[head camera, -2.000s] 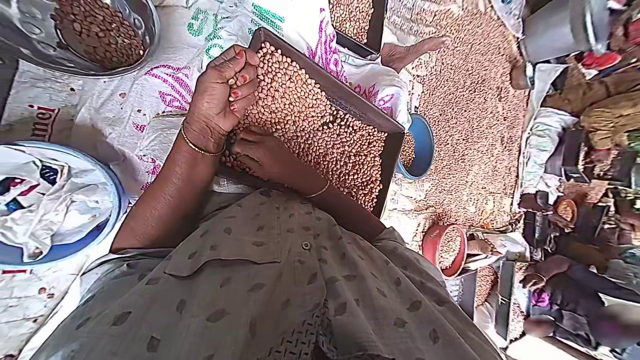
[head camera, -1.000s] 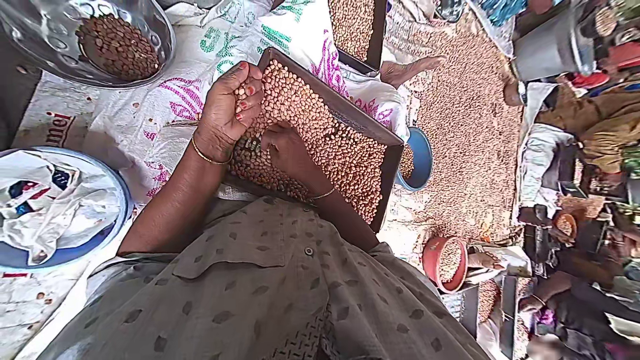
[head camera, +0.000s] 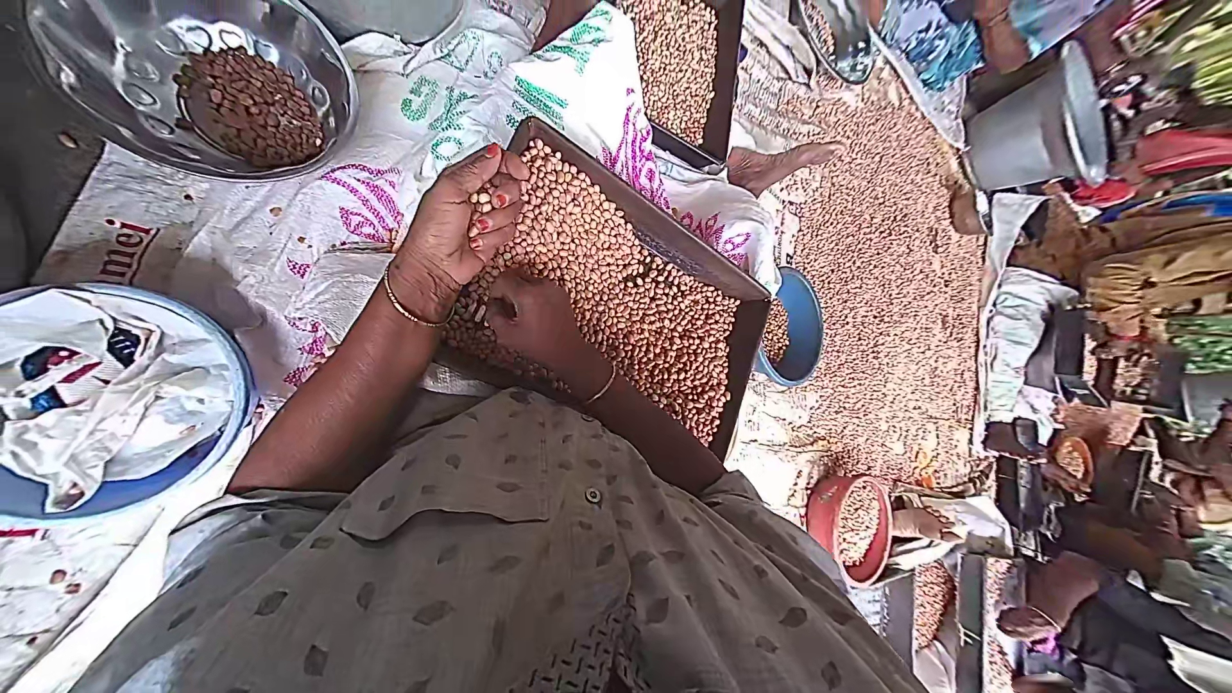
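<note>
A dark rectangular tray holds many pale, round nuts or beans, probably peanuts, and lies tilted across my lap. Over its left end my left hand, nails painted red, is curled around several of the kernels, some showing between the fingers. Lower down, my right hand rests palm-down among the kernels near the tray's near edge. Its fingertips are in shadow, and whether they pinch anything does not show. Each wrist wears a thin bangle.
A steel bowl with brown pieces stands upper left, above a blue basin holding white plastic. Right of the tray are a blue bowl, a red bowl and a wide spread of kernels. Another person's foot and seated people are nearby.
My right hand has moved down toward the tray's near edge since a second ago. My left hand stays curled over the tray's left end.
</note>
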